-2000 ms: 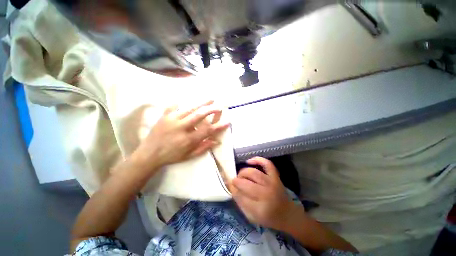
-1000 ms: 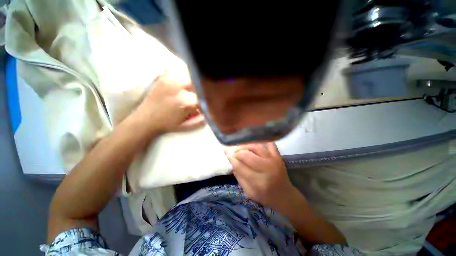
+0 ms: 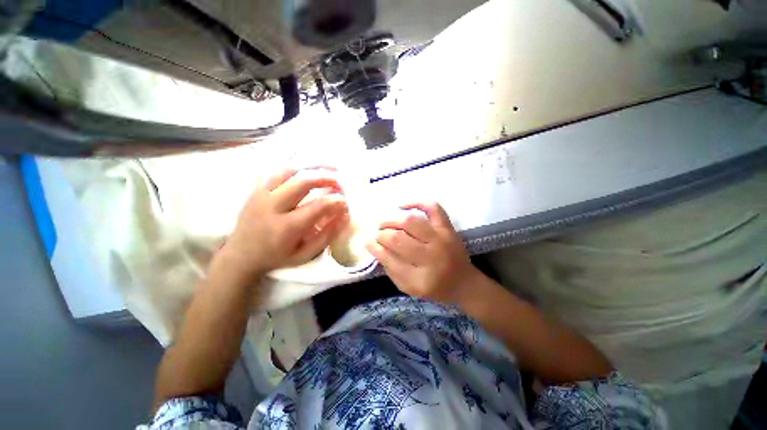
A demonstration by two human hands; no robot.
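A cream garment piece (image 3: 189, 197) lies on the table left of the needle area and hangs over the front edge toward my lap. My left hand (image 3: 294, 218) is on the cloth with curled fingers, pinching its edge below the presser foot area. My right hand (image 3: 420, 248) pinches the cloth's right edge near the table's front edge. Between the hands the edge curves in a small loop with a thin dark border. The sewing machine head (image 3: 370, 71) is above my hands; lamp glare hides the needle and the cloth's upper edge.
The white machine table (image 3: 580, 151) has a dark joint line and a grey front edge. Layered cream cloth (image 3: 639, 285) hangs at the right, below that edge. A blue strip (image 3: 38, 206) marks the table's left edge. A blurred dark-edged object (image 3: 109, 126) covers the upper left.
The dark blurred shape no longer covers the middle, so the machine head shows. My hands have come nearer the needle area, and the cloth between them has gone from flat to curved.
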